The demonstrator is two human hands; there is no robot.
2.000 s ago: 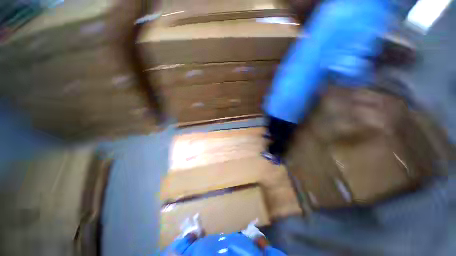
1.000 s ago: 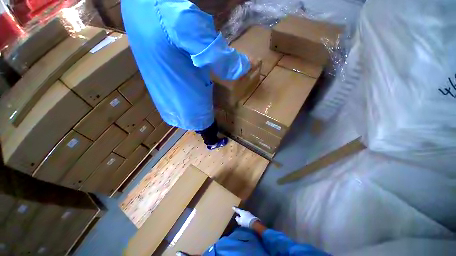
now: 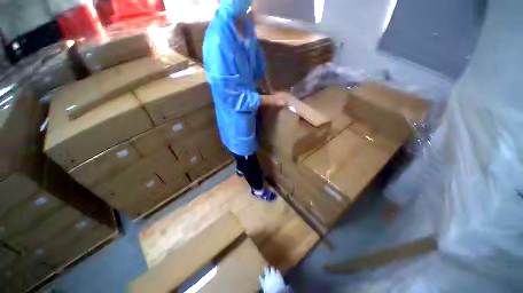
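Observation:
An open carton (image 3: 244,269) lies at the bottom centre, cut off by the picture's edge. A long brown flap (image 3: 189,254) is on its left side, and a dark gap with a shiny white strip (image 3: 202,280) runs beside it. My right hand (image 3: 272,280), in a white glove, is at the carton's right edge. It is small and blurred, so its grip cannot be told. My left hand is out of the picture.
A pale wooden pallet (image 3: 287,229) lies beyond the carton. A person in a blue smock (image 3: 232,86) stands there beside stacked cartons (image 3: 367,154). Carton stacks (image 3: 132,166) stand left. A long brown strip (image 3: 381,256) and wrapped goods (image 3: 487,166) are right.
The view has shifted, showing more of the background. My left hand, partly visible at the bottom edge before, is gone. The person is more upright, with a raised brown flap at their hand.

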